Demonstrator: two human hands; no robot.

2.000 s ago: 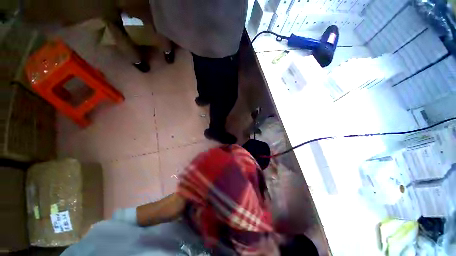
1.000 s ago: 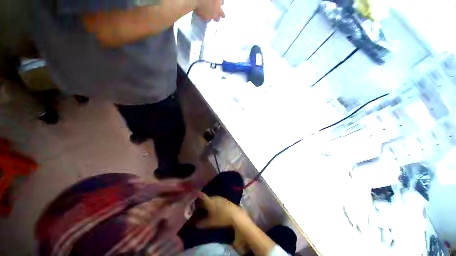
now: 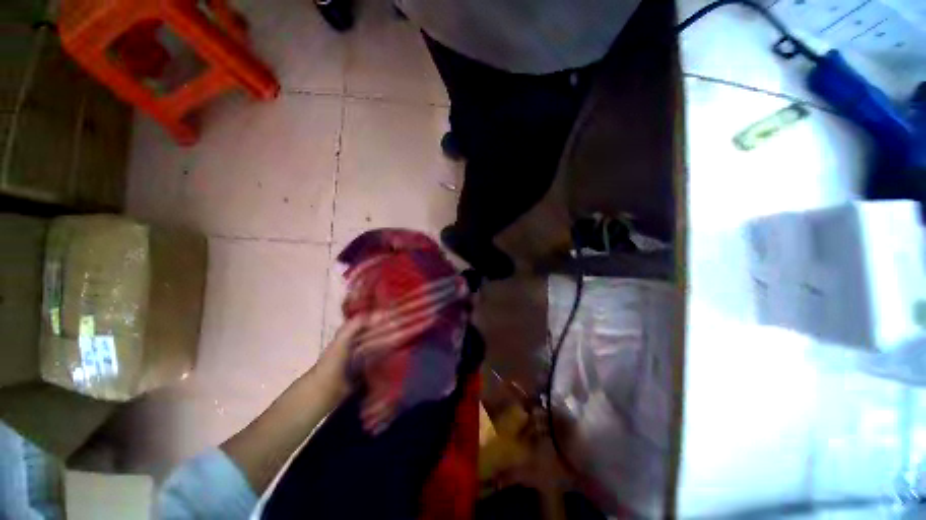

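Observation:
The red and dark checked overshirt (image 3: 406, 315) is bunched up above the floor, over the dark-trousered knee. My left hand (image 3: 343, 355) is shut on its left side; the cloth hides most of the fingers. My left forearm comes from the lower left, with a light grey sleeve. I cannot make out my right hand in the frame.
The white bench (image 3: 711, 406) runs down the right, with a blue heat gun (image 3: 863, 107), a white box (image 3: 894, 269) and a yellow-green strip (image 3: 770, 126). A person in dark trousers (image 3: 513, 152) stands ahead. An orange stool (image 3: 162, 51) and wrapped carton (image 3: 122, 305) are left.
The overshirt is now bunched smaller and held up by my left hand. The view has turned back toward the floor, and the bench and heat gun look closer.

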